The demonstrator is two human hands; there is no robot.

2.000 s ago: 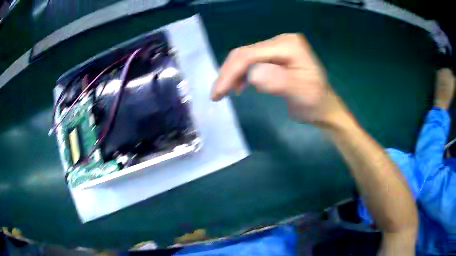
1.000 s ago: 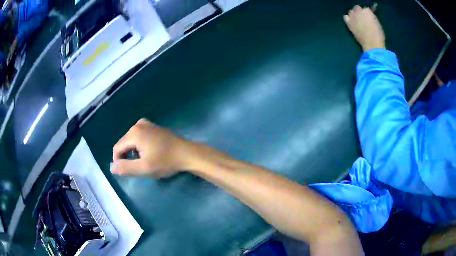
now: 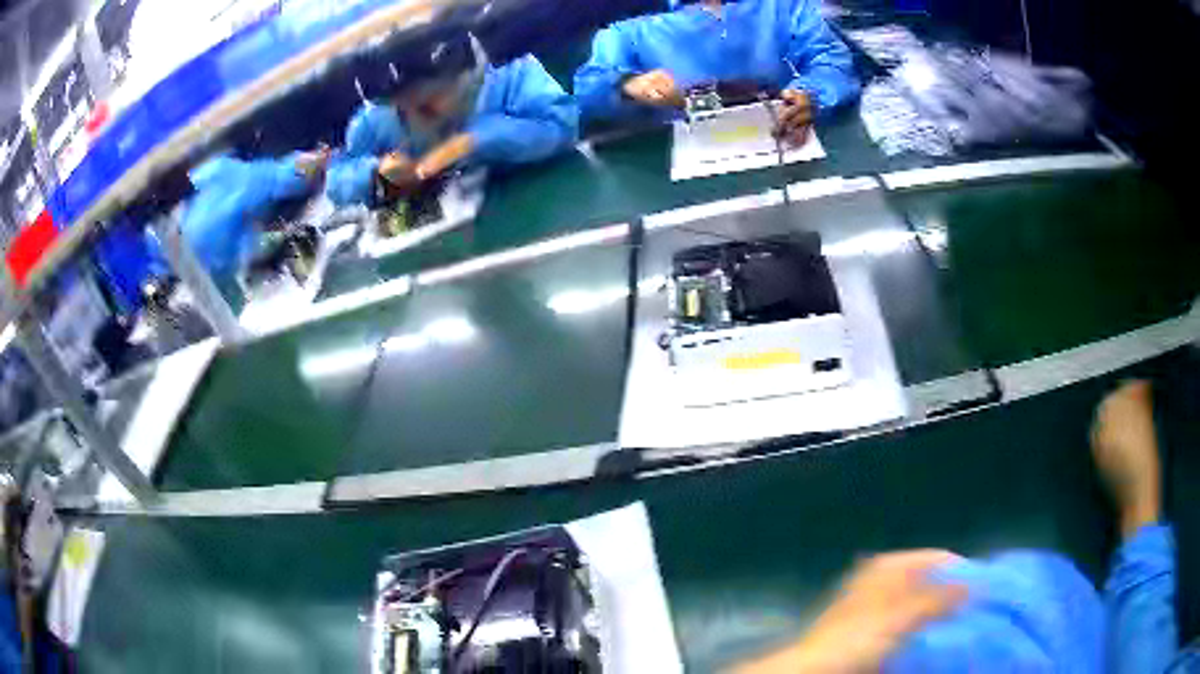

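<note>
An open projector unit (image 3: 520, 612) lies at the lower edge, cut off by it. Its black inside shows, with a green board (image 3: 419, 619) at its left and thin dark wires arching over it. White paper (image 3: 634, 579) lies under it. A bare, blurred hand and forearm, apparently my right hand (image 3: 875, 608), reach in from the bottom, right of the unit. They overlap blue cloth (image 3: 1040, 612); contact and finger posture are unclear. My left hand is not in view.
A second open unit (image 3: 757, 356) sits on white paper on the central track. Blue-smocked workers (image 3: 717, 59) handle units across it. Crinkled grey bags (image 3: 967, 99) lie at the back right. Another person's hand (image 3: 1125, 441) rests at the right. A metal post (image 3: 86, 408) stands left.
The view has swung up, showing the track and workers opposite. The bare arm now appears low, near the blue cloth, right of the unit; its hand was reaching leftwards over the bench.
</note>
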